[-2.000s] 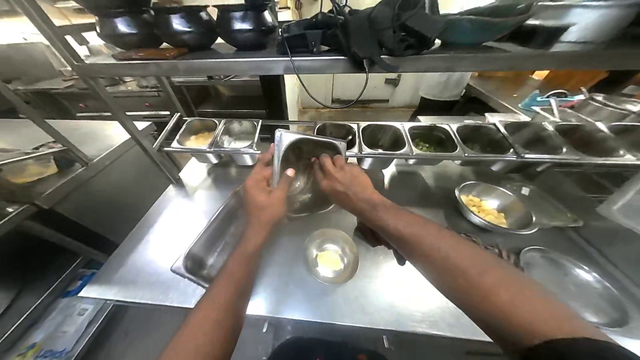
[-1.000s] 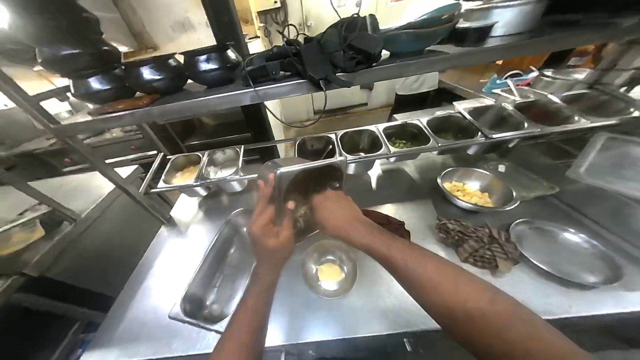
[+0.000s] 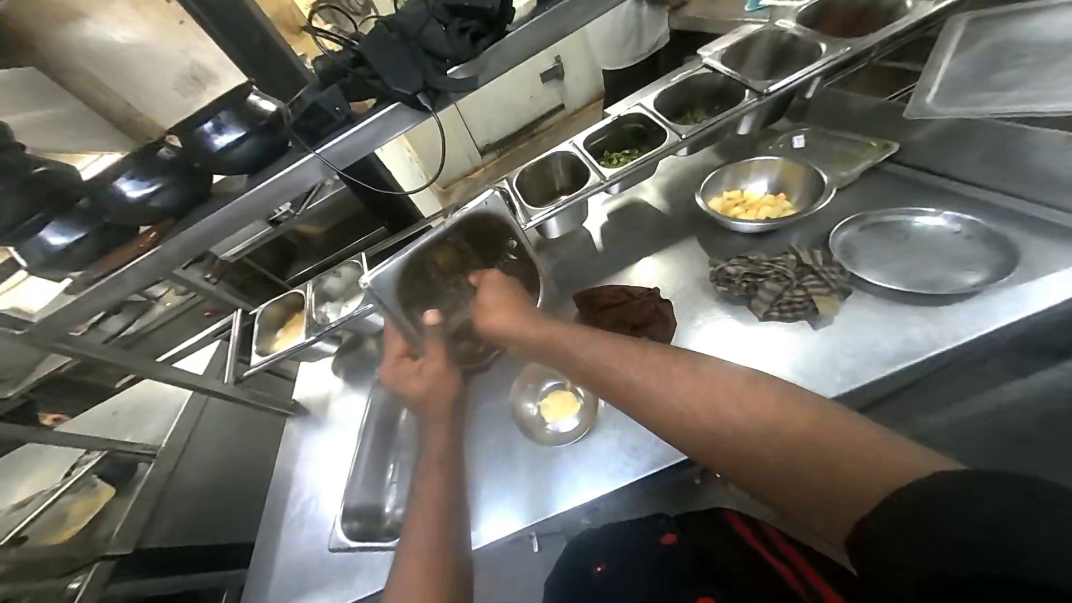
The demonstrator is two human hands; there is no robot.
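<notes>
A deep steel food pan is tilted above the counter with its mouth toward me. My left hand grips its lower left side, thumb over the rim. My right hand reaches into the pan; its fingertips are partly hidden, and whether they hold anything cannot be told. Below and to the right stands a small clear bowl with a pale yellow portion in it. A long steel tray lies partly behind my left forearm. A dark red cloth sits beyond my right forearm.
A steel bowl of yellow chunks, a checked cloth and an oval steel plate are at the right. A rail of steel pans crosses behind the counter. Above it runs a shelf with black pots and a hanging cable.
The view has turned and tilted strongly. My left hand stays on the pan and my right hand stays at its inside; the pan's mouth now faces me more fully than one second ago.
</notes>
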